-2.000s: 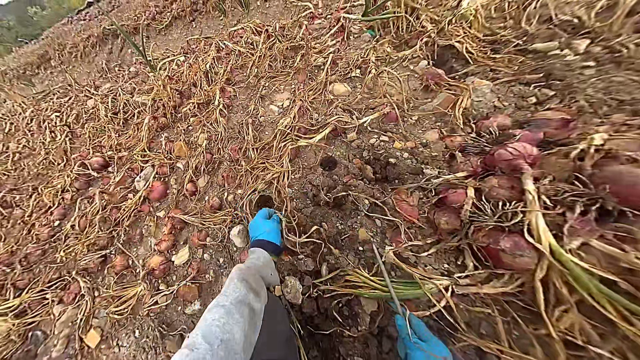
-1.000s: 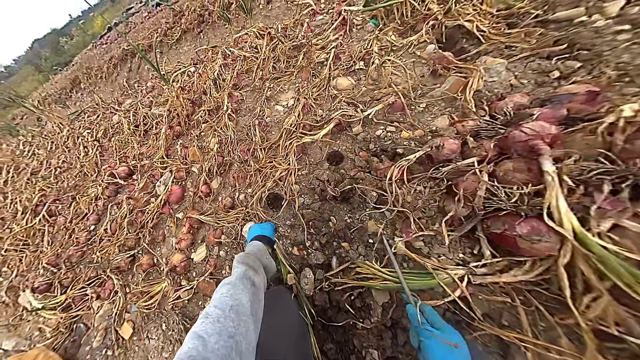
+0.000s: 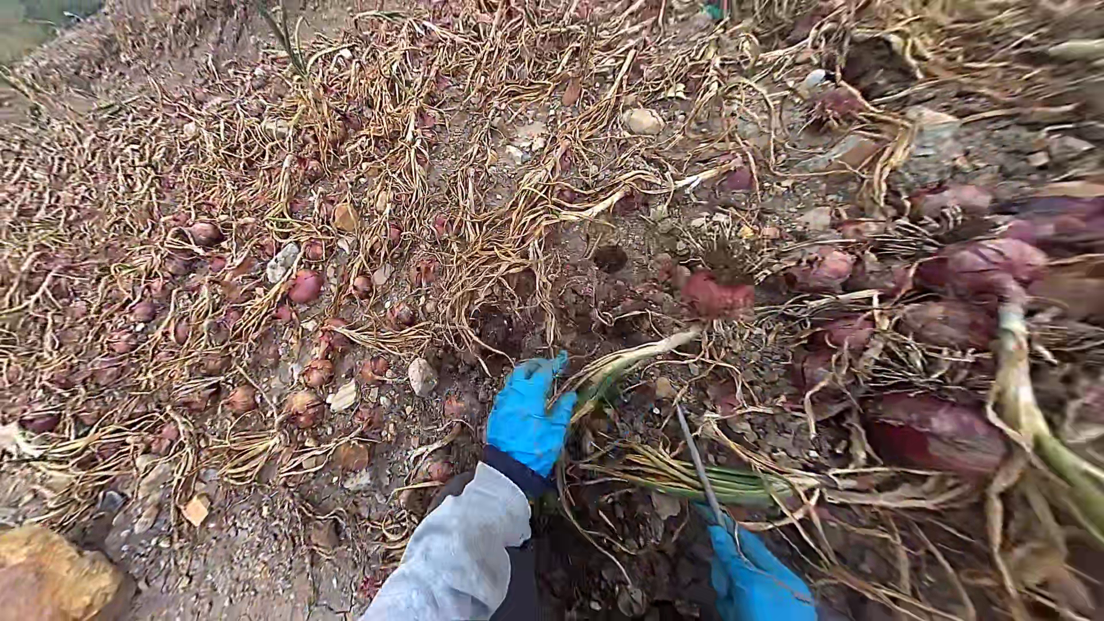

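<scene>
My left hand (image 3: 528, 416), in a blue glove, is low at the centre with its fingers apart. Just right of its fingertips is a red onion (image 3: 718, 295) with a pale neck and leaves that run back toward the hand; it looks slightly blurred, and I cannot tell whether thumb and leaves touch. At the lower right my right hand (image 3: 752, 571), also gloved in blue, is closed around a thin metal tool (image 3: 697, 457), whose shaft points up and left over green and yellow onion leaves (image 3: 690, 474). The tool's handle is hidden in the hand.
Several larger red onions (image 3: 936, 431) with dry leaves lie in a heap at the right. Many small onions (image 3: 304, 286) with withered tops cover the soil on the left. A big yellowish rock (image 3: 56, 576) stands at the lower left, and a small dark hole (image 3: 610, 258) is near the centre.
An onion with its leaves now lies between the left hand and the heap on the right. The left hand has moved away from the dark hole and its fingers are spread. The right hand still holds the tool.
</scene>
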